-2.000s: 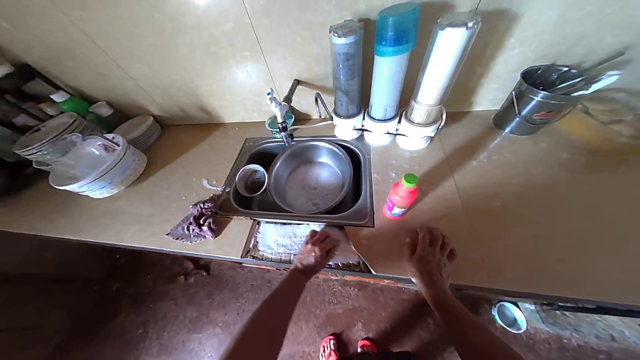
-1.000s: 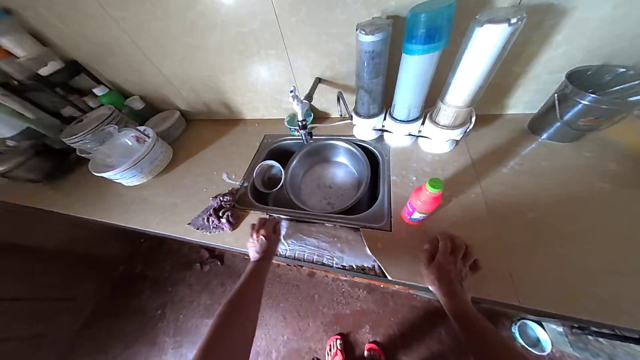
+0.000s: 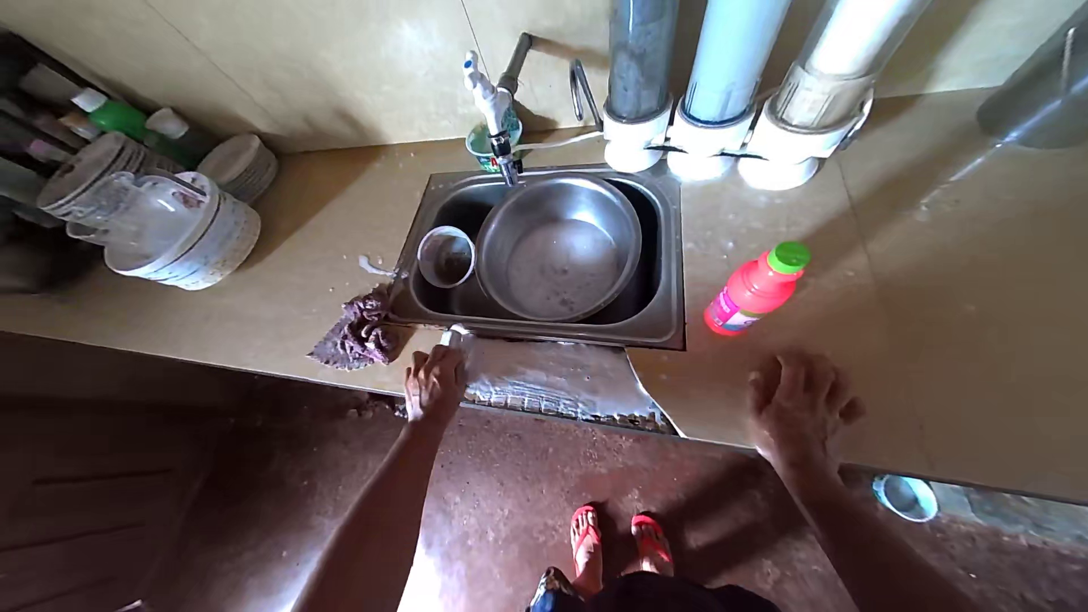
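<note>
My left hand (image 3: 435,380) is at the counter's front edge, at the left end of a wet, pale exposed strip (image 3: 552,374) before the sink. A small white piece shows just above its fingers; whether the hand grips it I cannot tell. My right hand (image 3: 801,404) rests on the tan countertop (image 3: 952,340) with its fingers apart, holding nothing. Behind it stands a pink bottle with a green cap (image 3: 756,289). A large metal basin (image 3: 561,255) and a small round container (image 3: 446,257) sit in the steel sink (image 3: 671,255). Left of the sink lies a crumpled purple cloth (image 3: 361,331).
Stacked bowls (image 3: 200,238) and plates (image 3: 242,166) stand at the left. A faucet (image 3: 493,106) and upright water filter housings (image 3: 642,76) are behind the sink. A metal bucket (image 3: 1041,93) is at the far right. Below the counter are a light round container (image 3: 905,497) and the floor.
My left hand has moved left along the strip, from near its middle to its left end. My right hand has stayed on the countertop. The view has moved somewhat closer.
</note>
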